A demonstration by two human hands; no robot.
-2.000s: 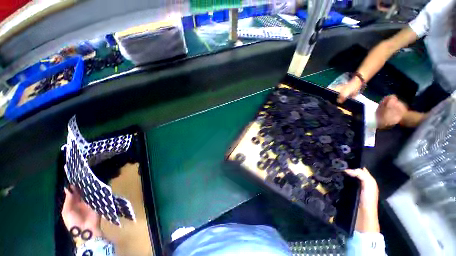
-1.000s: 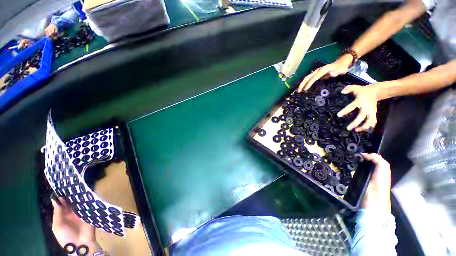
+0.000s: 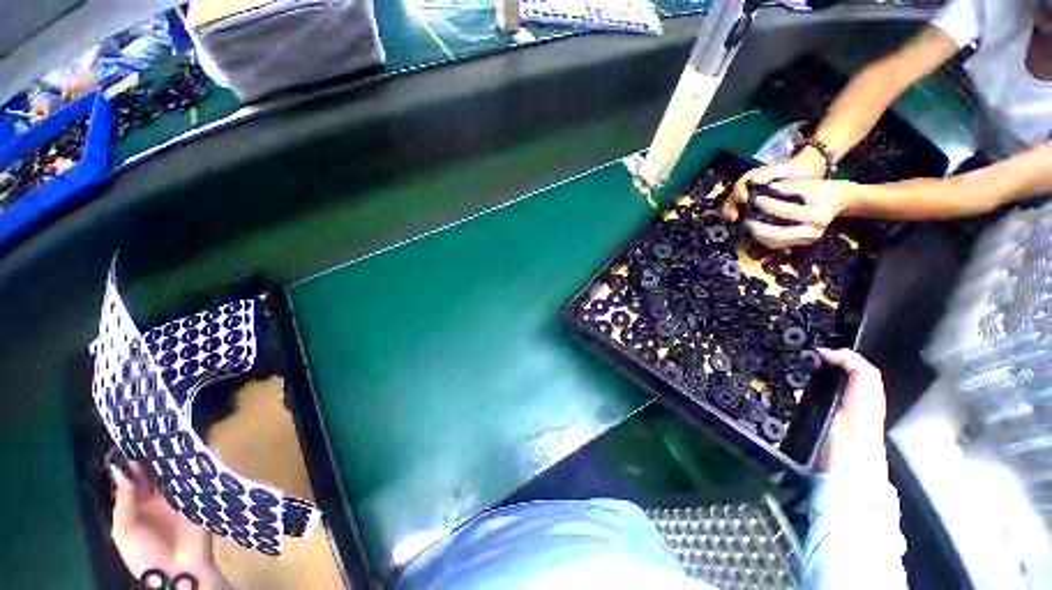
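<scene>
My left hand (image 3: pixel 162 532) holds the curled white sheet (image 3: pixel 190 467) with rows of black rings, above the left tray (image 3: pixel 314 461); part of the sheet hides its fingers. Two black loops lie at its wrist. The left tray has a bare tan base near me and dark parts at its far side. My right hand (image 3: pixel 851 403) grips the near right edge of the right tray (image 3: pixel 692 398), which sits turned at an angle. Loose black ring parts (image 3: pixel 715 294) are heaped in it, with tan base showing between them.
Another person's two hands (image 3: pixel 796 207) hold a clump of ring parts over the right tray's far side. A pale post (image 3: pixel 681 121) stands behind it. A blue bin (image 3: pixel 92 161) is far left, a clear plastic bag (image 3: pixel 1004 334) at right, a perforated metal surface (image 3: pixel 727 542) near me.
The right tray has swung away from me and now sits lower. The other person's hands have come into it, spread over the parts, then closed together on some. My left hand still holds the sheet.
</scene>
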